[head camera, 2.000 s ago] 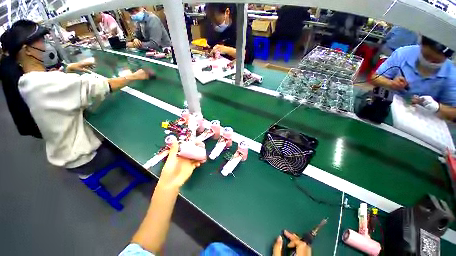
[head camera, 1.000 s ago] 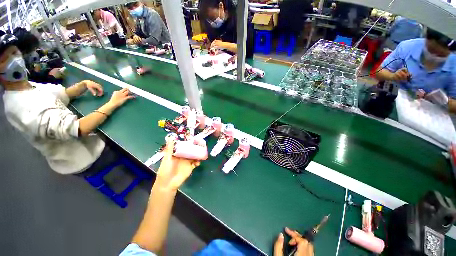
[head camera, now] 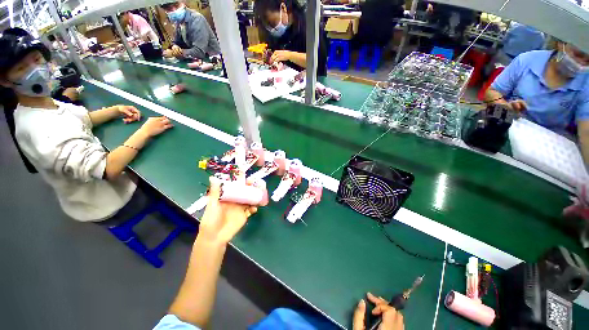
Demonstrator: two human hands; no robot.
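Observation:
My left hand (head camera: 223, 222) holds a pink handheld unit (head camera: 241, 192) by its barrel, palm up, just in front of the cluster of waiting units. Its yellow connector and wires show behind the barrel, though which wires belong to it I cannot tell. Several similar waiting units (head camera: 302, 203) lie in a row to the right of that hand, white handles toward me. My right hand (head camera: 381, 314), partly cut off by the bottom edge, holds a soldering iron (head camera: 405, 295) low over the bench, tip pointing up and right.
A black fume fan (head camera: 374, 188) stands mid-bench. A separate unit (head camera: 470, 307) lies at the lower right beside the black soldering station (head camera: 526, 287). A grey post (head camera: 234, 77) rises behind the cluster. A person (head camera: 64, 142) sits at the left; others sit across the line.
The left hand with its unit has shifted slightly left and toward me. The person at the left has drawn their arms back from reaching over the line. The right hand has hardly moved.

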